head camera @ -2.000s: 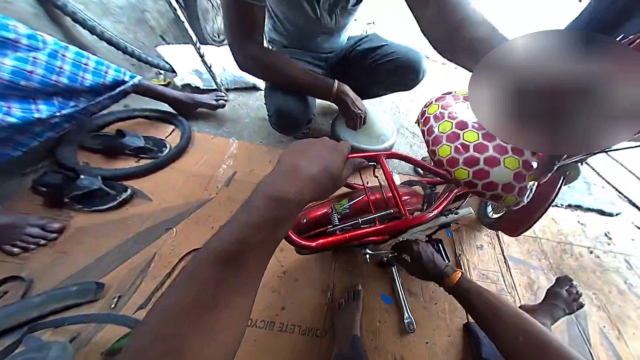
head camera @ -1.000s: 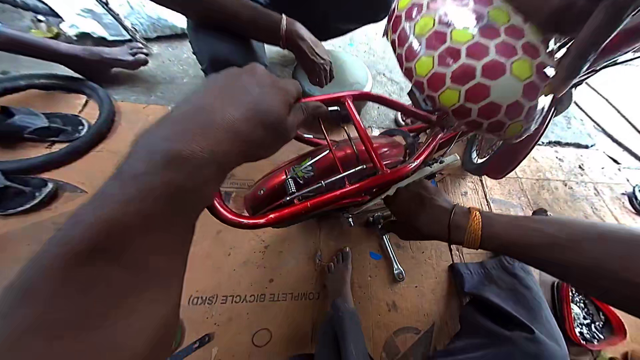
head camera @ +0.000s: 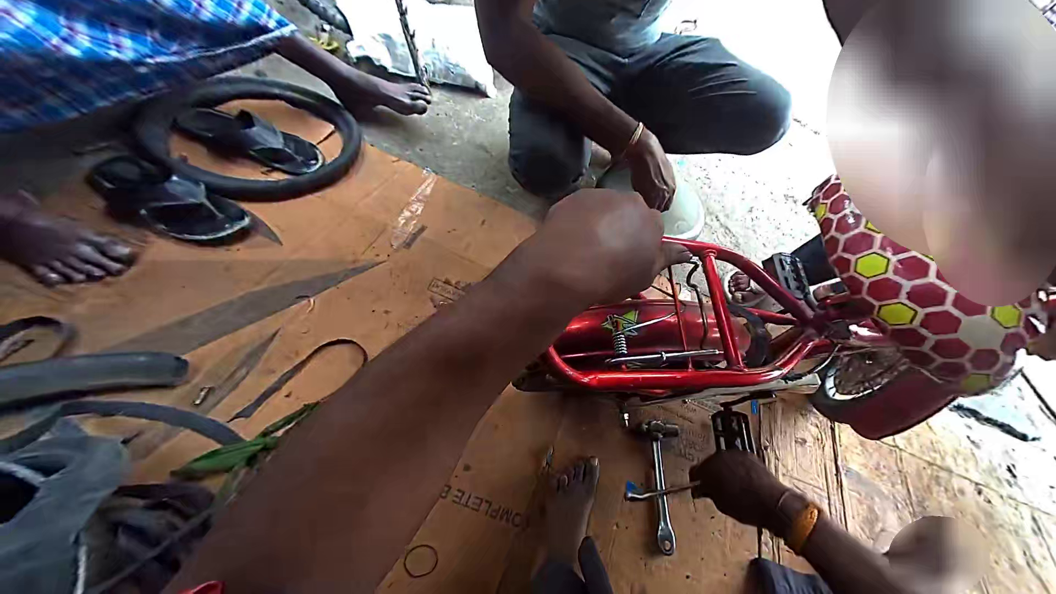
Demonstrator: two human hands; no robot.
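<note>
A red bicycle frame [head camera: 660, 379] lies on its side over cardboard, with a red mudguard [head camera: 586, 330] inside its tubes. My left hand [head camera: 615, 239] is closed around the upper end of the frame's red tube; its fingers are partly hidden. Below the frame, beside a black pedal [head camera: 732, 431], my right hand [head camera: 734, 491] grips a thin metal tool [head camera: 672, 490], whose type I cannot tell. This tool crosses over a long metal wrench [head camera: 662, 495] with a cross-piece at its top. The wrench lies on the cardboard, near my right hand.
A person crouches beyond the frame, one hand [head camera: 652, 173] at a pale round container [head camera: 687, 210]. Another person leans in at right by the hexagon-patterned cover [head camera: 916, 289]. A bare foot [head camera: 569, 503] stands below the frame. Black tyre [head camera: 351, 157], sandals [head camera: 194, 206] and rubber strips [head camera: 91, 375] lie left.
My right hand has moved from the frame's underside down to beside the long wrench, where it now holds a thin tool. My left hand remains on the frame. The view has shifted noticeably.
</note>
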